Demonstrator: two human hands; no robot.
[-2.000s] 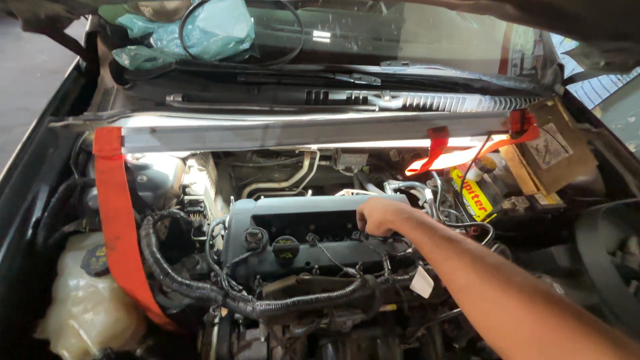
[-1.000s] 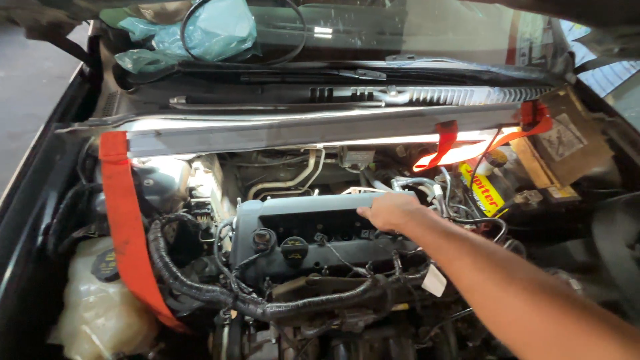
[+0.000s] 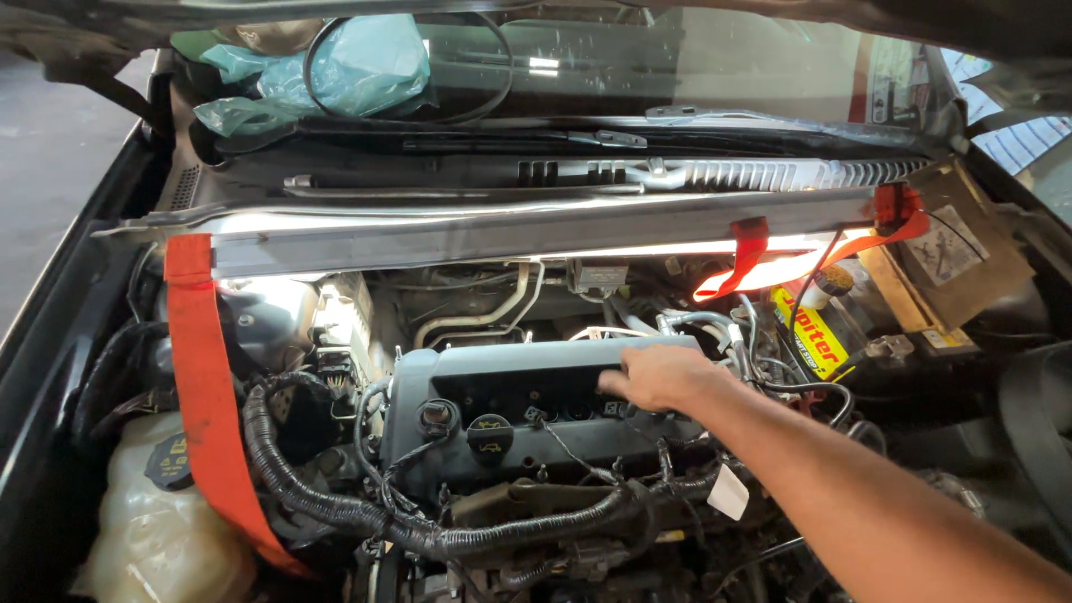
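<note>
My right hand (image 3: 662, 378) reaches in from the lower right and rests over the right part of the grey engine valve cover (image 3: 502, 360). Its fingers are curled down at the dark recess of the cover; whether they hold anything is hidden. Left of it, the black oil filler cap (image 3: 490, 439) sits on the cover, and electrical connectors (image 3: 536, 414) on thin wires lie along the recess. A corrugated wiring harness (image 3: 335, 507) runs in front of the engine. My left hand is out of view.
A long grey lamp bar (image 3: 502, 234) with red straps (image 3: 205, 377) spans the engine bay. A translucent coolant reservoir (image 3: 159, 519) stands at left, a yellow-labelled battery (image 3: 812, 331) at right beside cardboard (image 3: 963, 243). Plastic bags (image 3: 368, 67) lie near the windshield.
My right hand stays over the right part of the valve cover; its fingers have turned more downward toward the recess.
</note>
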